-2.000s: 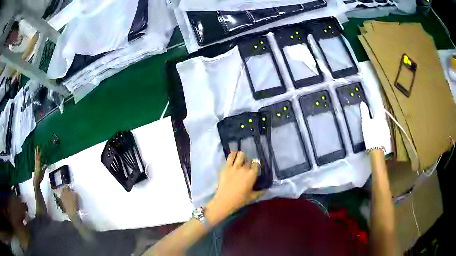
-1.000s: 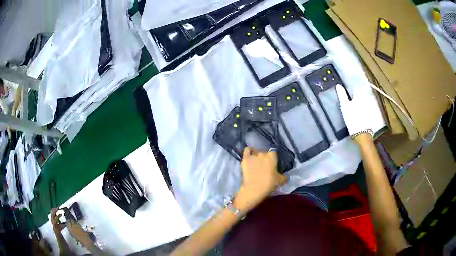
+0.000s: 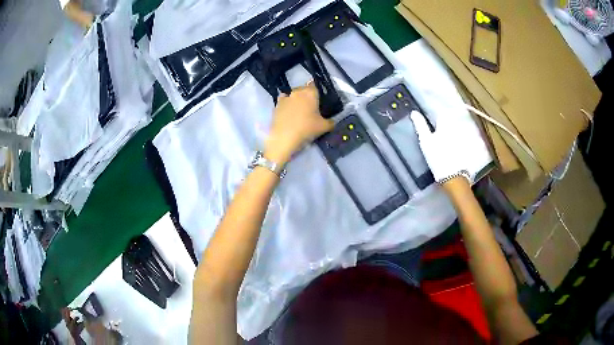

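My bare left hand (image 3: pixel 296 124) grips a stack of black housings (image 3: pixel 283 48) with yellow dots at the upper left of the housings; its lower part is partly hidden by my fingers. Single housings lie on the wrinkled white sheet (image 3: pixel 229 155): one at the top (image 3: pixel 355 57), one below it (image 3: pixel 367 176), and one at right (image 3: pixel 404 128). My right hand (image 3: pixel 452 149), in a white glove, rests at the sheet's right side, its thumb apart beside the right housing. No object shows in it.
A fanned group of housings (image 3: pixel 149 271) stands on the white surface at lower left. A neighbour's hands (image 3: pixel 91 330) show beyond it. Cardboard sheets (image 3: pixel 538 87) at right carry a yellow-marked housing (image 3: pixel 485 40). Sheet-covered stacks (image 3: pixel 87 108) stand at far left. A small fan (image 3: pixel 589 15) is top right.
My left hand has moved up with the stack, from the lower row to the upper row. Fewer housings lie singly on the sheet. My right hand stays by the right housing. The view has shifted.
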